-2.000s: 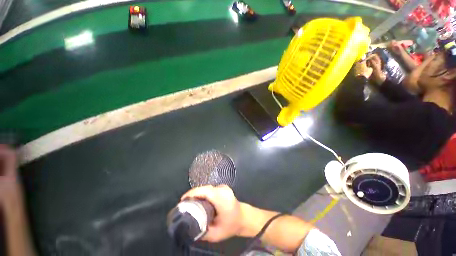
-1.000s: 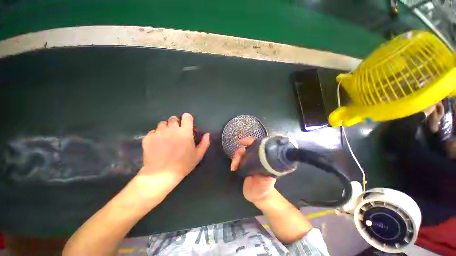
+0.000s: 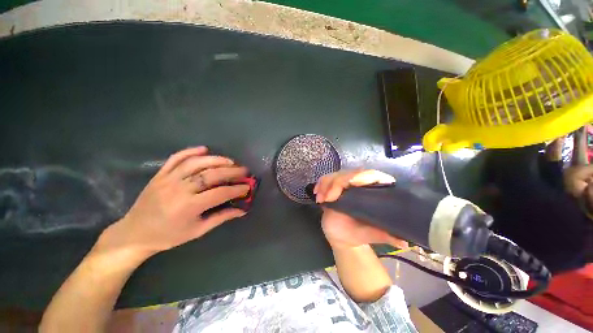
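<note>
My left hand (image 3: 188,198) is closed over a small device unit (image 3: 250,190) on the dark mat; only its red and black end shows past the fingertips. My right hand (image 3: 348,208) grips the black electric screwdriver (image 3: 396,211), which lies nearly level, its cream band and cable towards the right. Its front end is over the lower right part of the round screw dish (image 3: 308,159). The dish holds many tiny silvery grains. The bit's tip is too small to make out.
A black slab (image 3: 401,112) lies beyond the dish, beside the yellow fan (image 3: 527,91) with its white cord. A white round fan (image 3: 484,281) is below at right. Pale edging (image 3: 312,29) borders the green conveyor (image 3: 416,25). A person's hand (image 3: 579,179) shows at far right.
My left hand has come in from the left edge and now holds a unit. The screwdriver has swung from pointing away to lying nearly level, its front end at the dish. The view has shifted.
</note>
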